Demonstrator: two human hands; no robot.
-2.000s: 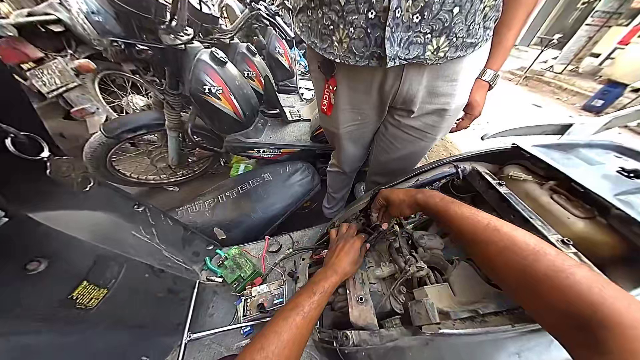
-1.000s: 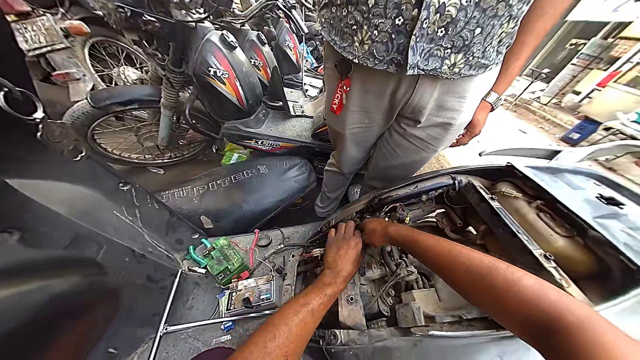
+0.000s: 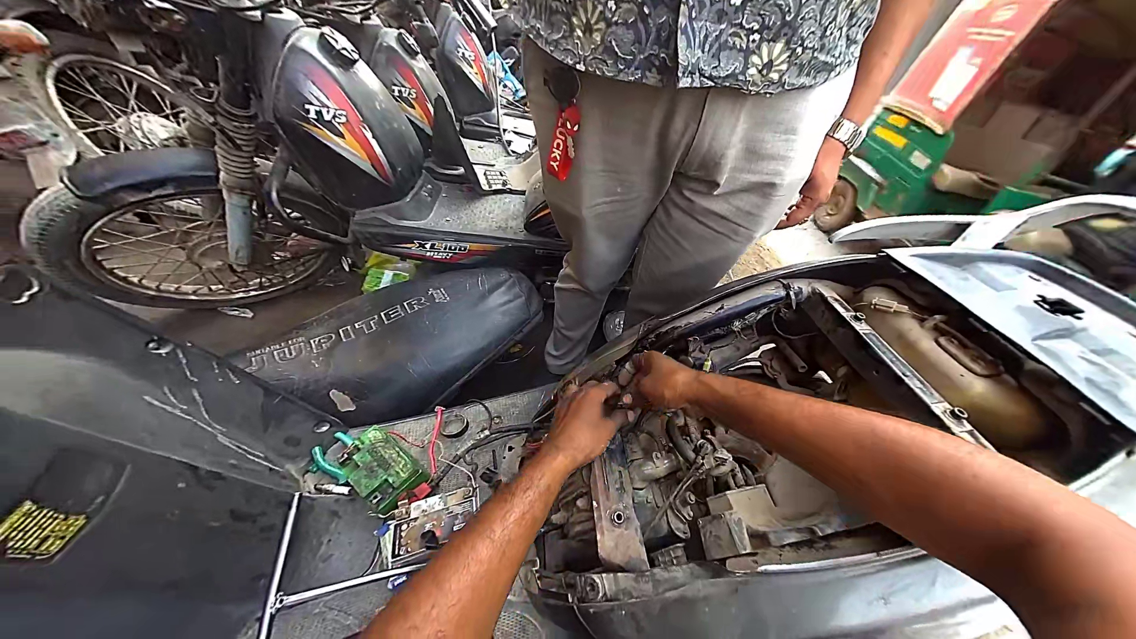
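Note:
My left hand (image 3: 586,421) and my right hand (image 3: 658,382) meet at the far left edge of the scooter's exposed engine bay (image 3: 683,470). Their fingers are bent over dark wiring or a small part there; the fingers hide what it is, and whether either hand grips it cannot be told. Just below my left hand a rusty metal bracket (image 3: 619,515) runs toward me. Left of my left forearm, a battery (image 3: 430,524) sits on the scooter's floorboard, with a green plastic part (image 3: 382,469) beside it and a red wire (image 3: 436,439) close by.
Beyond the bay stands a person in grey trousers (image 3: 674,160). A detached black scooter seat (image 3: 399,328) lies at the left, before parked TVS mopeds (image 3: 342,115). A metal rod (image 3: 282,555) lies near the battery. The fuel tank (image 3: 967,364) is at the right.
The view has shifted somewhat. My hands stay together at the same edge of the engine bay, with small shifts of the fingers.

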